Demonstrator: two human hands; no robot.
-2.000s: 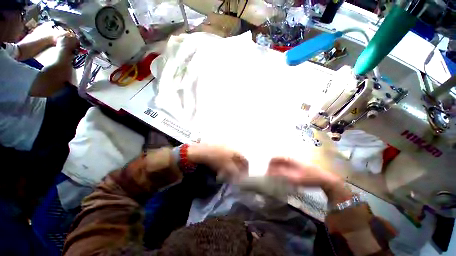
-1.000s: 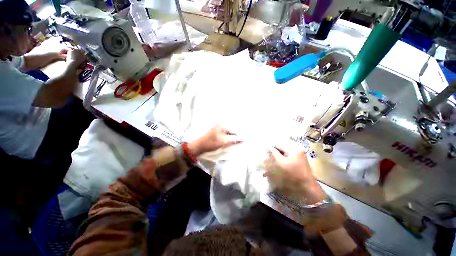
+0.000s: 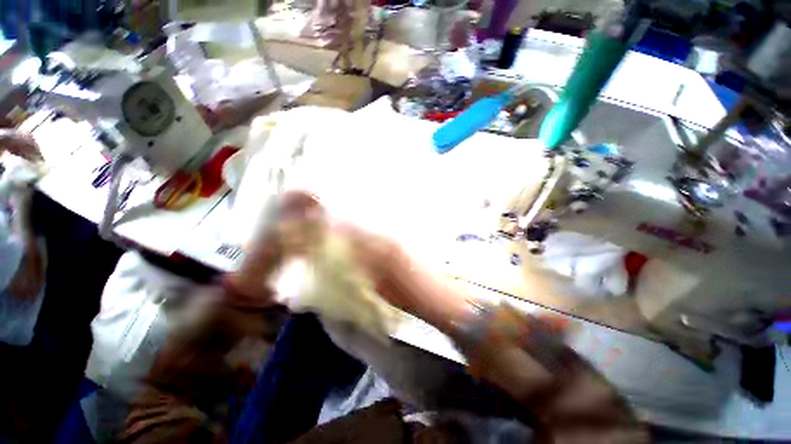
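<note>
A white-cream cloth piece [image 3: 334, 282] hangs at the table's front edge, blurred, between my hands. My left hand [image 3: 282, 230] is at its left, with the cloth against its fingers. My right hand [image 3: 369, 260] reaches across to the left and is on the cloth's right side. Both hands are blurred and their fingers cannot be told apart. A white cloth pile [image 3: 347, 160], partly overexposed, lies on the table behind them. The sewing machine [image 3: 685, 277] stands at right; its needle area [image 3: 529, 227] is away from my hands.
Orange-red scissors [image 3: 178, 189] lie by the neighbouring machine [image 3: 156, 117]. A person's arm [image 3: 26, 260] shows at far left. A blue paddle shape [image 3: 471, 123] and a green cone [image 3: 585, 87] stand behind the needle area. White cloth [image 3: 581, 260] lies under the machine arm. White cloth [image 3: 126, 316] hangs below left.
My hands have moved left with the cloth, away from the needle area, and are closer together. The view has shifted, and the person at left is now mostly out of the picture.
</note>
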